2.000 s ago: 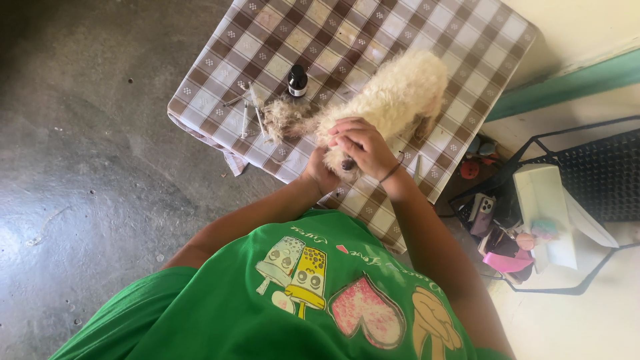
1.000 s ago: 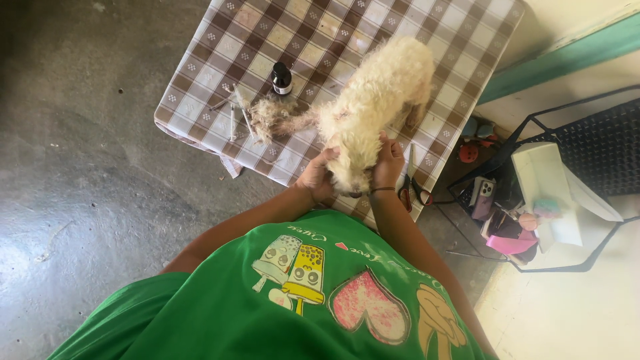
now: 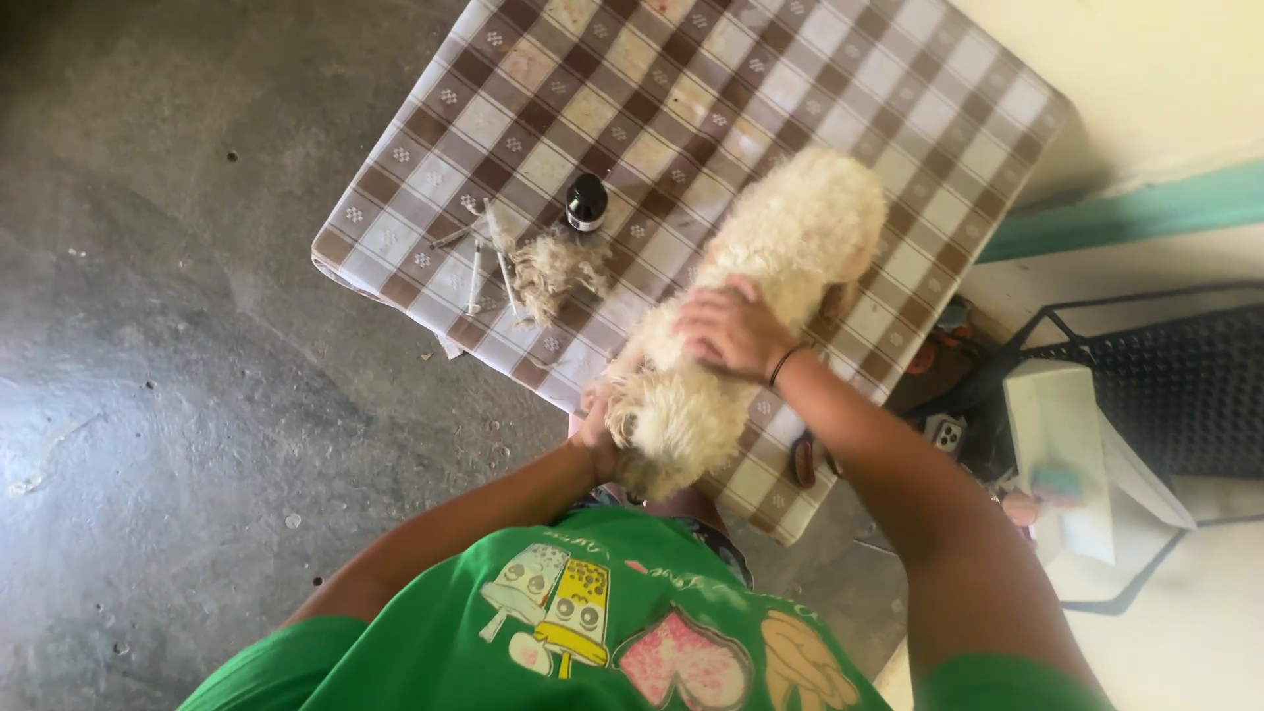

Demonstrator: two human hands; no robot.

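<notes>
A cream, curly-coated dog (image 3: 820, 212) stands on a table with a brown checked tablecloth (image 3: 632, 89), its head at the near edge and lowered. My left hand (image 3: 597, 430) is at the side of its head and neck, the fingers partly hidden by fur. My right hand (image 3: 729, 331) lies on its back behind the neck, fingers spread a little. Left of the dog lie a clump of cut fur (image 3: 555, 276) and several slim syringes (image 3: 501, 259), with a small black-capped bottle (image 3: 587, 202) just behind. The handles of a pair of scissors (image 3: 804, 460) show beside my right forearm.
At the right, a black mesh chair (image 3: 1185, 385) stands by the wall, with a white open box (image 3: 1062, 444) and a phone (image 3: 945, 434) on or near it. Concrete floor (image 3: 197, 296) lies left of the table. A green band (image 3: 1136, 212) runs along the wall.
My right hand has moved from the dog's head to its back. My left hand stays by the head. The scissors, seen more fully a second ago, are now partly hidden by my right arm.
</notes>
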